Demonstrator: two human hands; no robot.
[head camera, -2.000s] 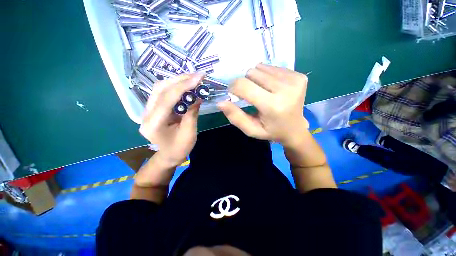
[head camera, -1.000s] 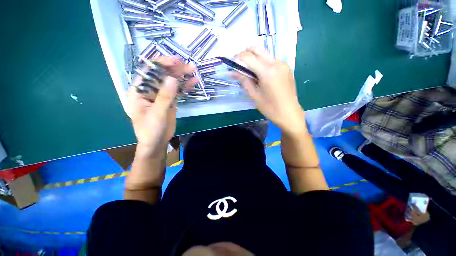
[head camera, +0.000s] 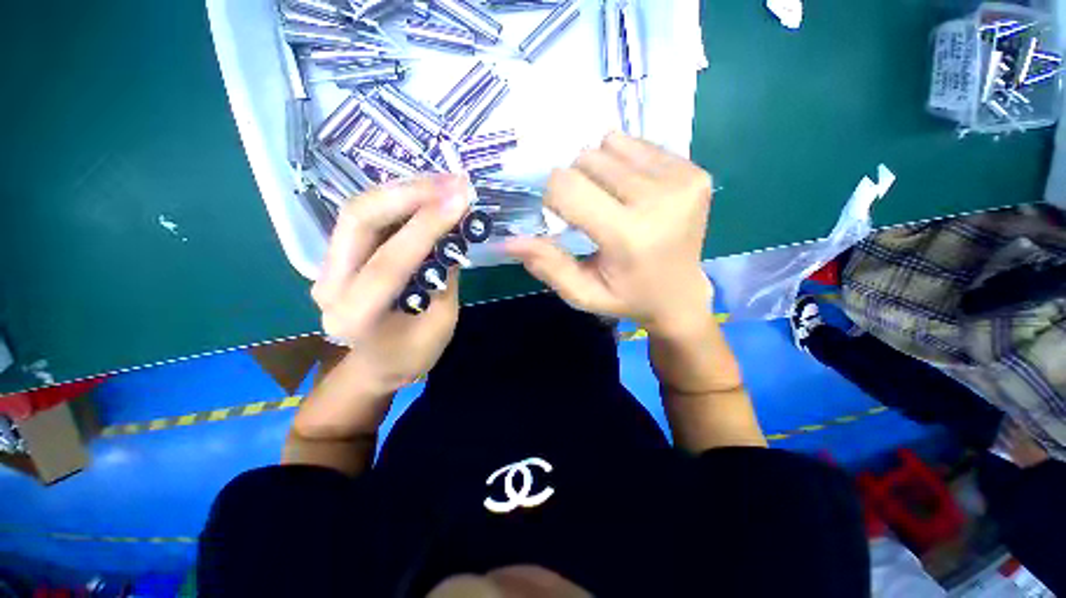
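My left hand (head camera: 392, 263) is at the tray's near edge. It is shut on a row of metal cylinders (head camera: 444, 268), whose round black-ringed ends with pale centres face me. My right hand (head camera: 631, 228) is just to the right, over the near right part of the tray. Its fingers are curled and its thumb is apart, pointing at the row; I see nothing held in it. The white tray (head camera: 260, 152) holds many shiny silver cylinders (head camera: 473, 99), heaped mostly at the left. Thin pins stick out of some. The hands hide part of the near heap.
A clear plastic box (head camera: 961, 76) with silver parts stands on the green bench (head camera: 807, 140) at the far right. A crumpled clear bag (head camera: 807, 259) hangs at the bench edge. A person in a plaid garment (head camera: 923, 286) is at the right. A cardboard box (head camera: 59, 444) is at the lower left.
My right hand held a dark thin cylinder a second ago; it now shows none. My left hand has turned the bunch end-on again, with one more cylinder in the row than two seconds ago.
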